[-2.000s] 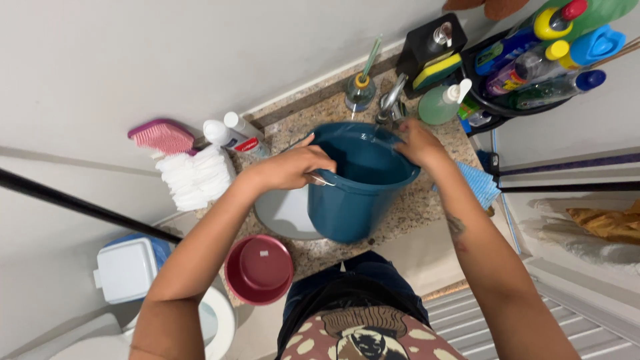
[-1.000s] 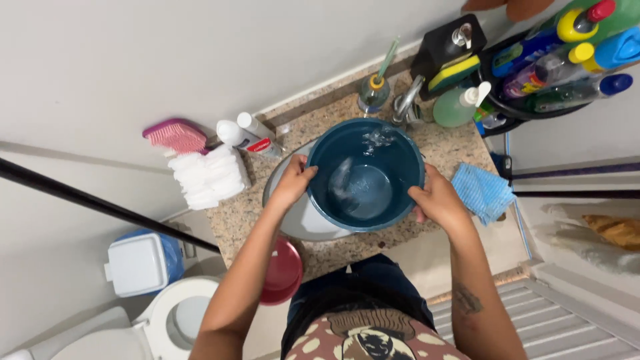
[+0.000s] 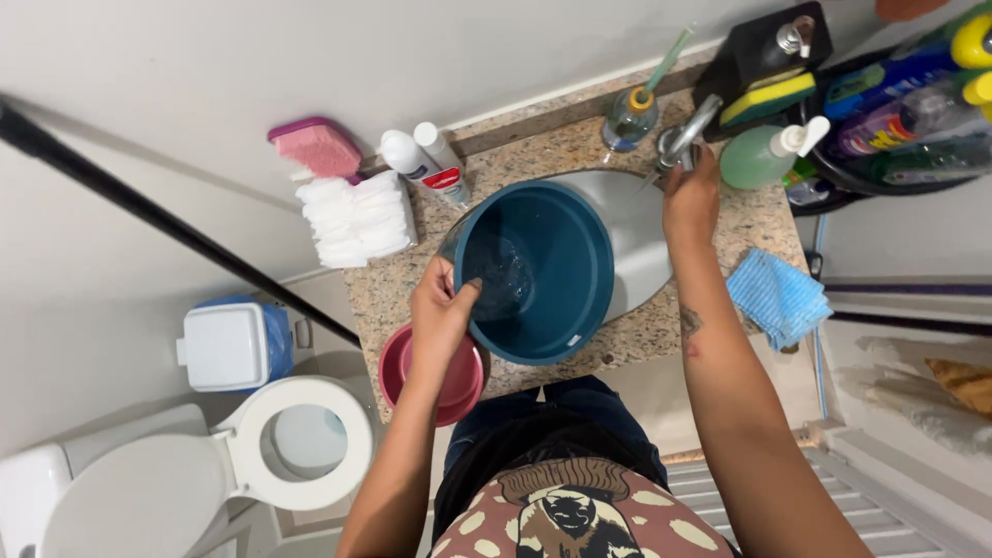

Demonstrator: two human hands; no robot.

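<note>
My left hand (image 3: 446, 306) grips the left rim of a blue plastic bucket (image 3: 573, 256), thumb inside, fingers outside. A little clear liquid shows in the bucket, which tilts over the left part of the oval sink basin (image 3: 639, 232). At the base of the chrome faucet (image 3: 694, 128), my right hand (image 3: 692, 201) has its fingers on the handle, which they partly hide. A thin stream of water appears to fall below the spout into the basin. A reddish plastic bowl (image 3: 465, 380) lies partly behind my left forearm.
Around the granite counter (image 3: 511, 167) stand a green soap pump bottle (image 3: 752, 157), a glass reed diffuser (image 3: 630, 120), a sponge (image 3: 767, 101), white bottles, a pink brush (image 3: 318, 147) and white folded pads (image 3: 356, 221). A blue cloth (image 3: 779, 298) lies right; a toilet (image 3: 302, 442) is lower left.
My right hand has let go of the bucket's rim and moved up to the faucet handle. The bucket has shifted left in my left hand, uncovering the basin's right part.
</note>
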